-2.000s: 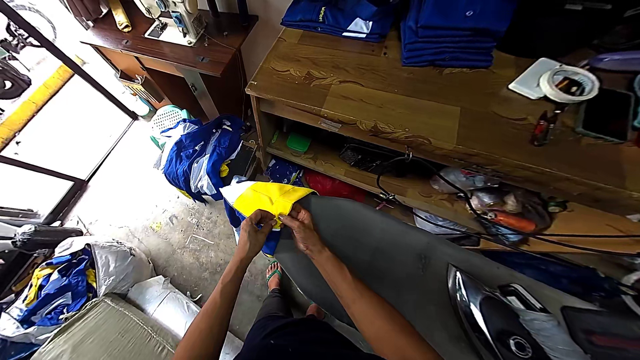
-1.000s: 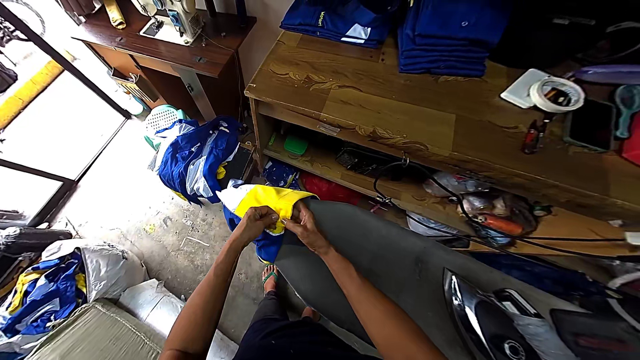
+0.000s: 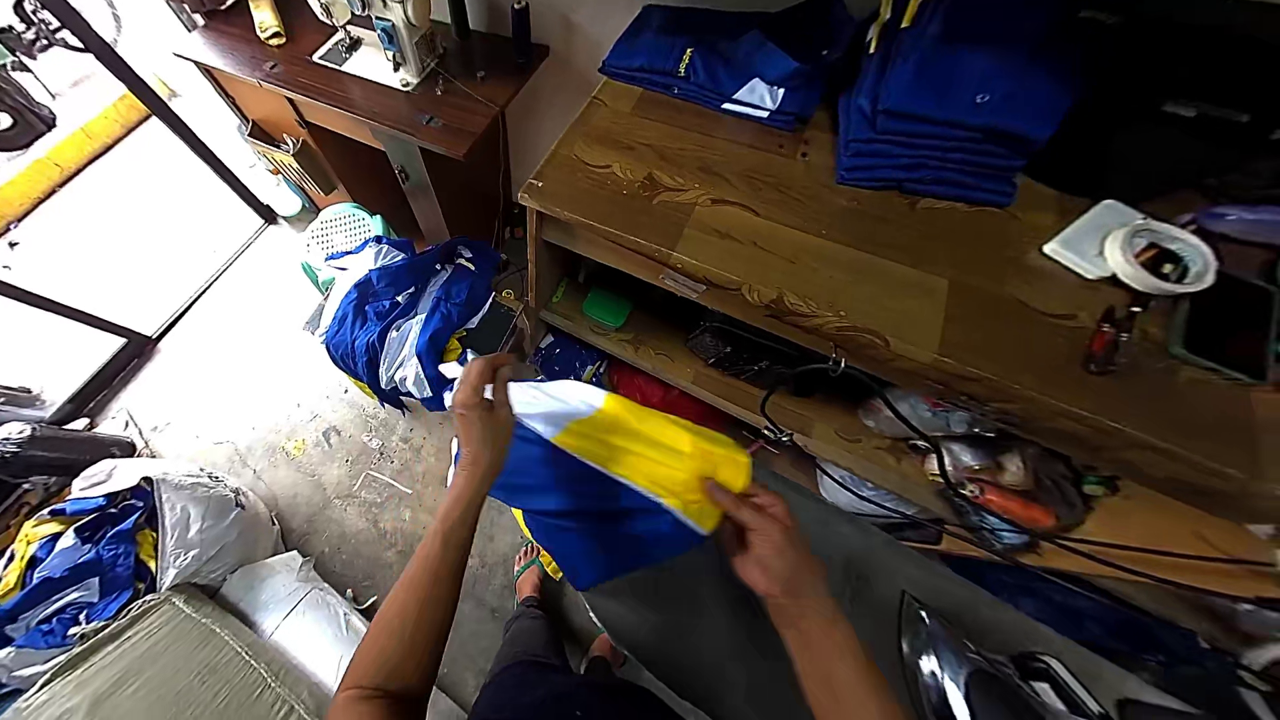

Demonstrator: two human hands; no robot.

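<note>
A blue, yellow and white fabric garment piece is stretched between my two hands over the tip of a grey ironing board. My left hand grips its white end at the upper left. My right hand pinches the yellow corner between thumb and fingers. Part of the cloth hangs down near my feet, with a yellow edge showing. At the lower right, an electric iron rests on the board, partly cut off by the frame edge.
A wooden table with a cluttered shelf bears folded blue garments, a tape roll and a phone. Black cables cross its front. Garments cover a green stool; a sewing machine stands behind. Filled sacks lie left.
My hands, close together on the bunched cloth before, have moved apart. The cloth is now spread out between them, showing more of its blue, yellow and white panels.
</note>
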